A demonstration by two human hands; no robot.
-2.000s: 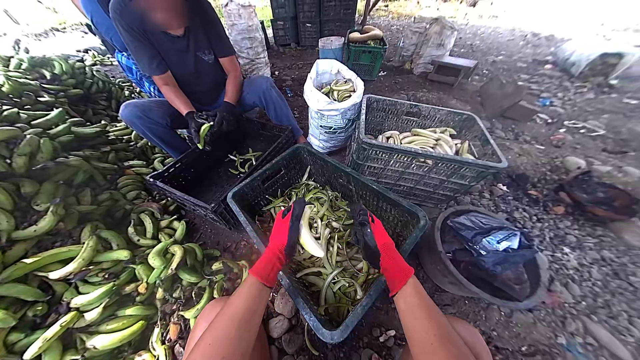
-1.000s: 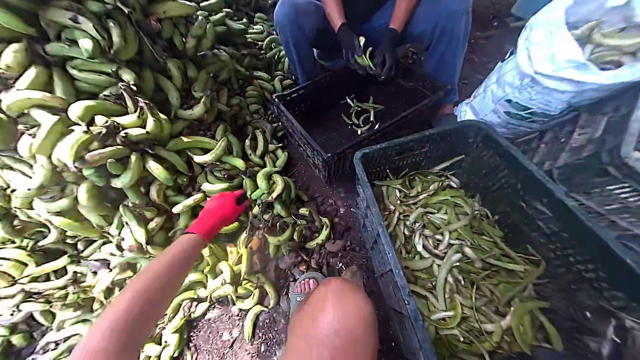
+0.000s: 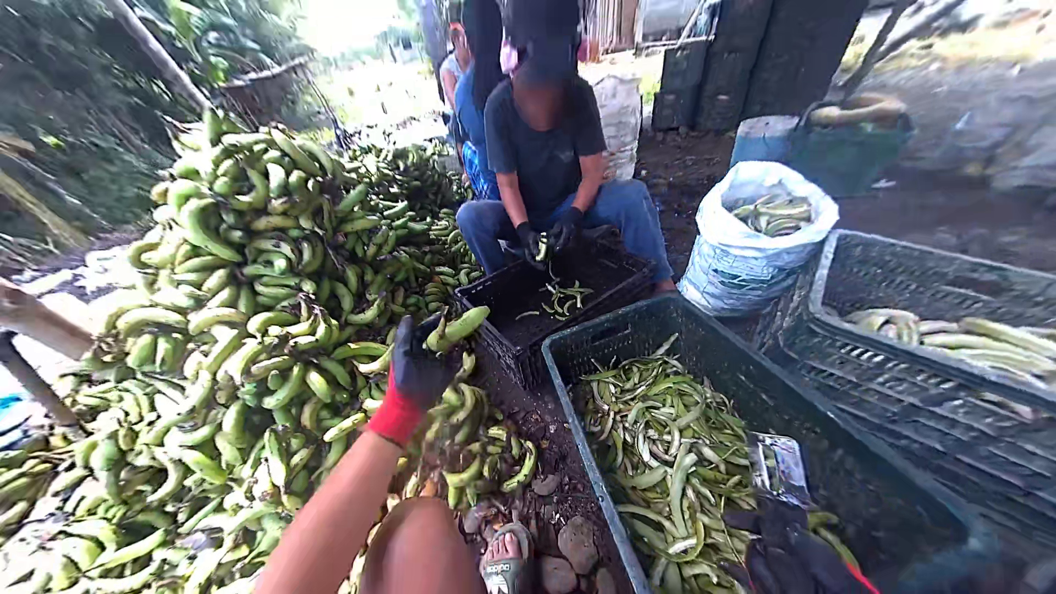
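My left hand (image 3: 421, 363), in a black and red glove, holds a green plantain (image 3: 459, 328) beside the big heap of green plantains (image 3: 280, 330). At the lower right, my right hand (image 3: 796, 544), in a dark glove, is over the green plastic crate (image 3: 577, 412), its fingers closed around a tool with a shiny flat metal part (image 3: 778, 469); the tool's exact kind cannot be told. Plantain peels (image 3: 676, 462) cover much of the crate's bottom.
Across from me a seated person (image 3: 544, 148) in dark gloves works over a black crate (image 3: 516, 351) with a few peels. To the right are a white sack (image 3: 763, 239) of plantain pieces or peels and another crate (image 3: 907, 396) with peeled plantains. Stones (image 3: 577, 543) lie near my foot.
My left hand has come away from the heap with a green plantain in it. My right hand, out of view a second ago, shows over the crate. The view has tilted up.
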